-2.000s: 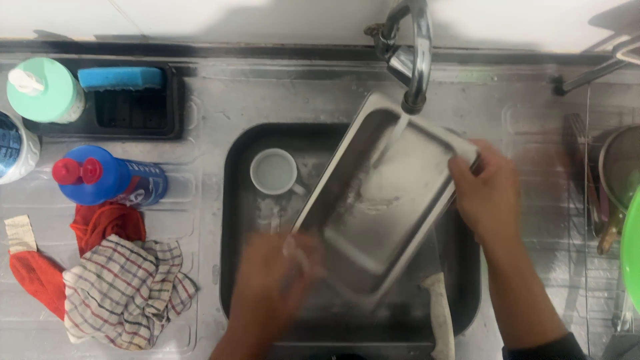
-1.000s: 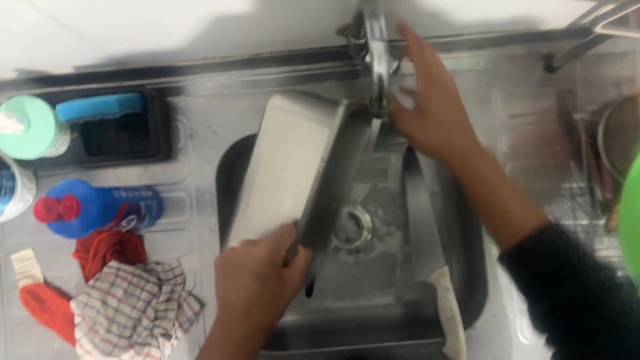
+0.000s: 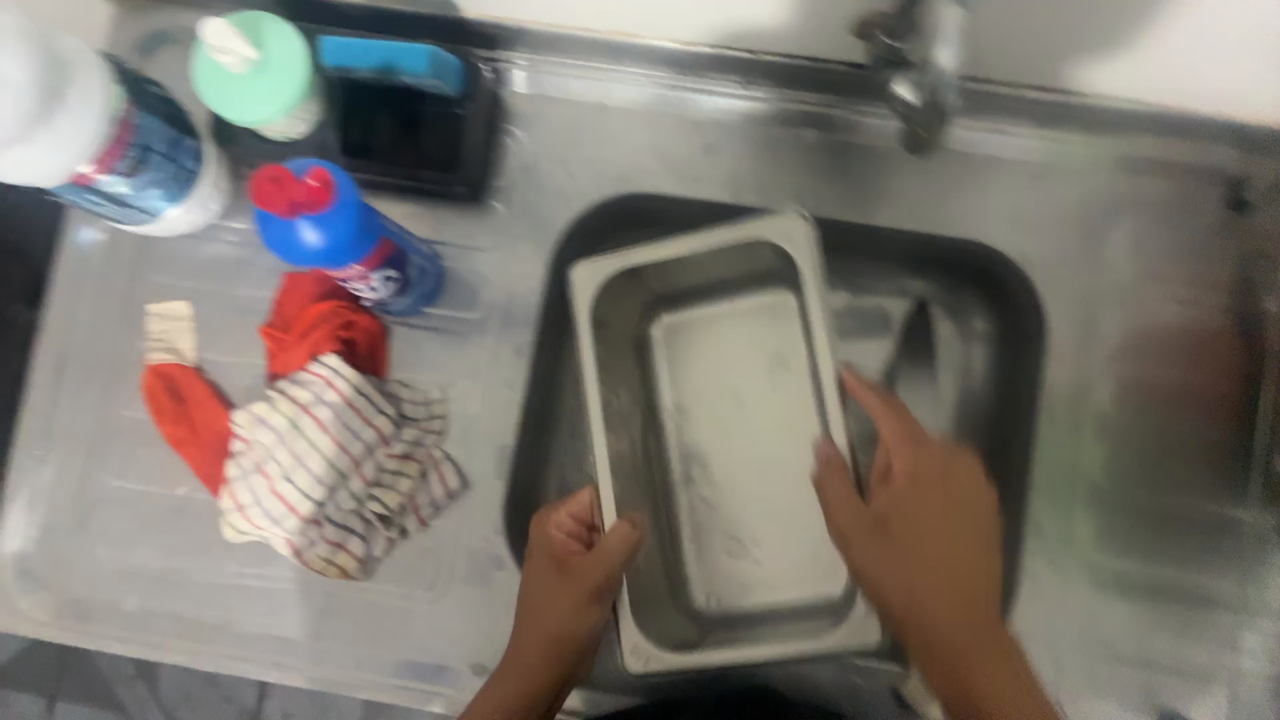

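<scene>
A rectangular stainless steel food pan (image 3: 755, 450) is over the sink basin (image 3: 950, 260), its open side facing me. My left hand (image 3: 580, 560) grips the pan's left rim, thumb on top. At the right rim is my right hand (image 3: 915, 500), with thumb and index finger apart against the edge; whether it bears the pan I cannot tell. Behind the pan, a dark knife blade (image 3: 915, 345) shows in the basin; the pan and my right hand hide much of the rest. The metal faucet (image 3: 915, 90) stands behind the basin, and no water stream is visible from it.
Left of the basin lie a checked cloth (image 3: 320, 460) and a red cloth (image 3: 325, 325), beside a blue bottle with a red cap (image 3: 350, 235). Farther back are a green-topped pump bottle (image 3: 255, 75), a large white container (image 3: 130, 140) and a blue sponge (image 3: 390, 62) on a black tray (image 3: 420, 140).
The pan has turned from its side to face me and is lower, away from the faucet. My right hand has moved from the faucet to the pan's right rim. The view has shifted left.
</scene>
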